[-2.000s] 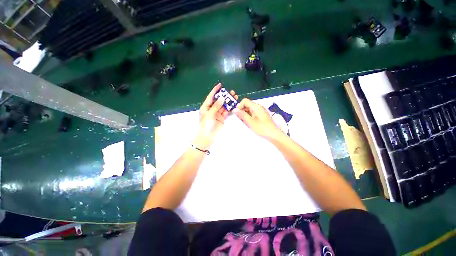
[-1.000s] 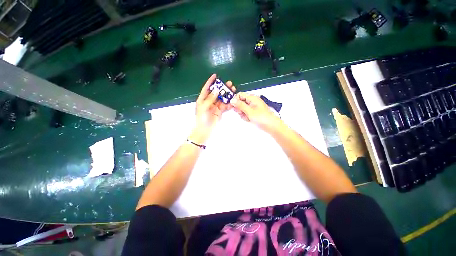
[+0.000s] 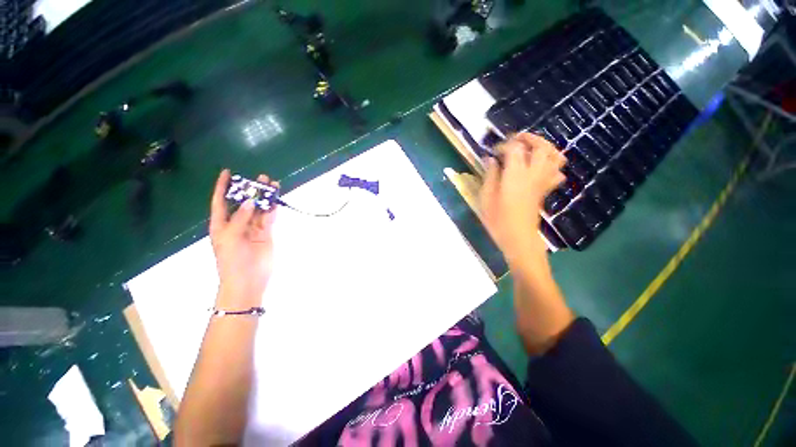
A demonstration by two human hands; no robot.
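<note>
My left hand (image 3: 244,223) holds a small circuit board (image 3: 253,193), pale with dark parts, above the upper left of the white sheet (image 3: 349,306). A thin black cable (image 3: 319,214) runs from the board to a dark tied bundle (image 3: 359,183) lying on the sheet, with a small plug end (image 3: 390,213) beside it. My right hand (image 3: 526,175) is over the near left part of the black blister tray (image 3: 602,122), fingers bent down. Its fingertips are blurred, and I cannot tell whether they hold anything.
Several dark units with yellow spots, such as one loose unit (image 3: 322,89), lie on the green surface (image 3: 262,131) beyond the sheet. A torn tan patch (image 3: 464,188) lies between sheet and tray. A paper scrap (image 3: 77,403) and the end of a grey post (image 3: 35,326) are at the left.
My right hand has left the board and moved right to the tray. My left hand still holds the board. The view has turned right, and the cable now shows stretched across the sheet.
</note>
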